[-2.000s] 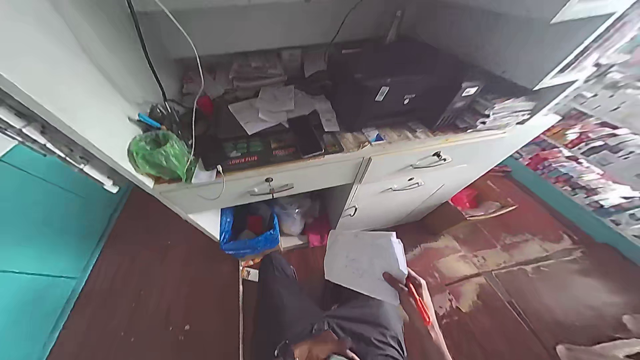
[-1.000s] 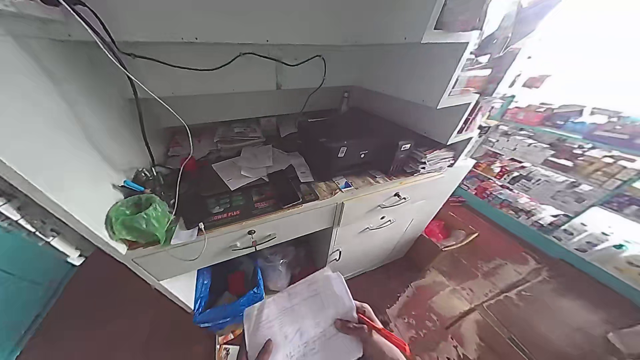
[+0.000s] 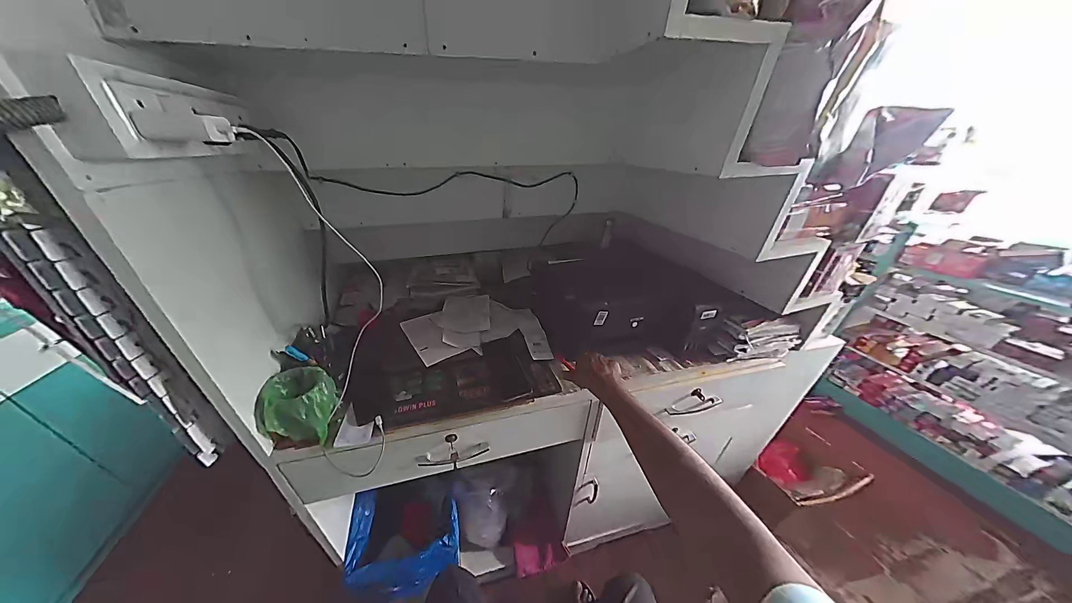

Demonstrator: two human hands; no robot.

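My right hand (image 3: 598, 371) reaches to the front edge of the white counter (image 3: 502, 412), just in front of the black printer (image 3: 620, 301). Its fingers are around a small red pen (image 3: 569, 365), with only part of the pen showing. Left of the hand lie a dark phone-like slab (image 3: 507, 368) and loose white papers (image 3: 463, 322) on a black printed box (image 3: 427, 392). My left hand is not seen.
A green plastic bag (image 3: 296, 404) stands at the counter's left end, beside a hanging white cable (image 3: 368, 310). Below are drawers with handles (image 3: 693, 404) and a blue bag-lined bin (image 3: 360, 536). Stocked shelves (image 3: 955, 352) stand at the right.
My right hand has moved from above my lap out to the counter edge. The written sheets that my hands held earlier are out of view. The view has tilted up.
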